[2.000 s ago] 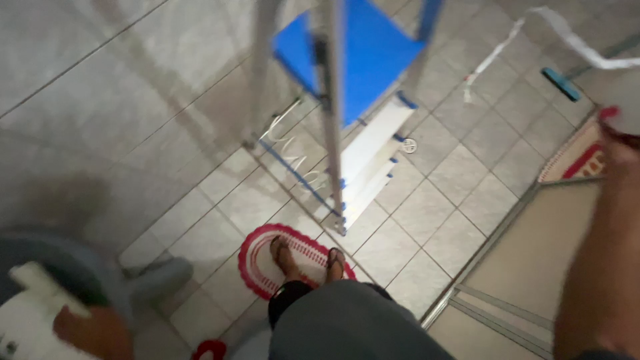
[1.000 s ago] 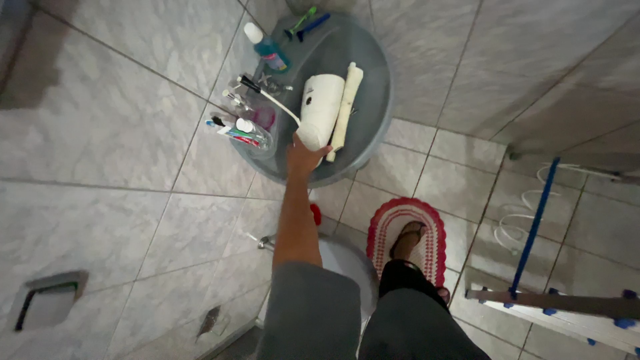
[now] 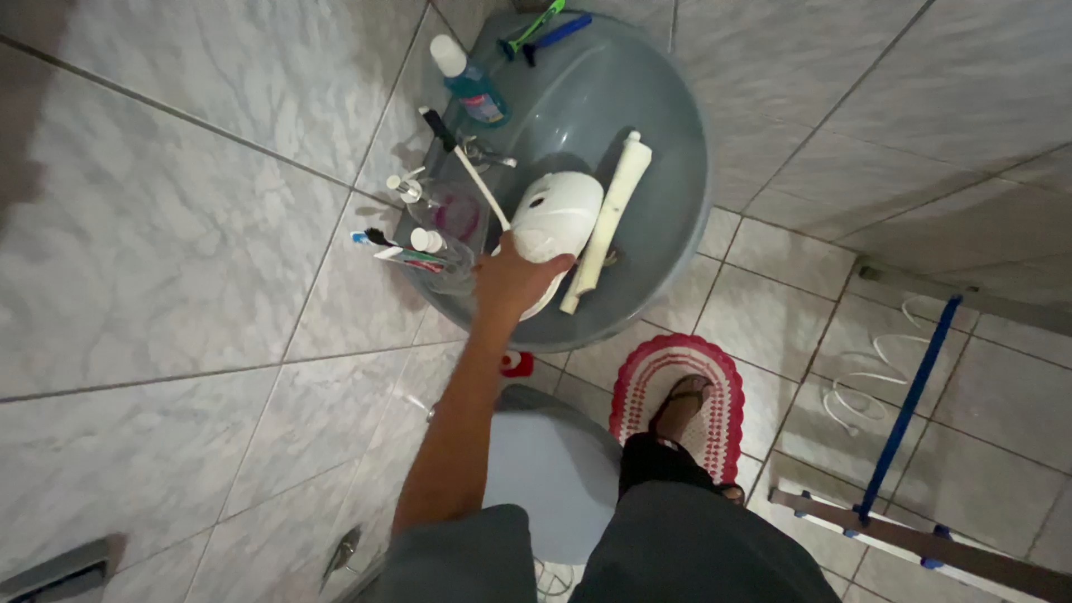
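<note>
My left hand [image 3: 519, 280] reaches down into the grey washbasin [image 3: 678, 167], its thumb and fingers around the lower end of a white plastic housing, which looks like an electric shower head [image 3: 559, 209]. The housing lies on its side in the bowl. A thin white tube with a black end [image 3: 481, 184] runs from the faucet side down to my fingers. Just right of the housing, apart from my hand, a cream-coloured plastic pipe [image 3: 613, 213] lies slanted in the bowl. My right hand is out of view.
A blue mouthwash bottle [image 3: 477, 92], a green razor [image 3: 534, 29], a blue razor [image 3: 559, 38], a pump bottle [image 3: 435, 201] and a toothbrush holder [image 3: 448, 260] line the basin. Below are a toilet lid [image 3: 544, 477], a red-edged mat [image 3: 628, 394] and a ladder [image 3: 904, 536] at right.
The view has swung from the floor and ladder to the basin. My right arm, in view two seconds ago, is gone from it. My left hand stays at the white housing.
</note>
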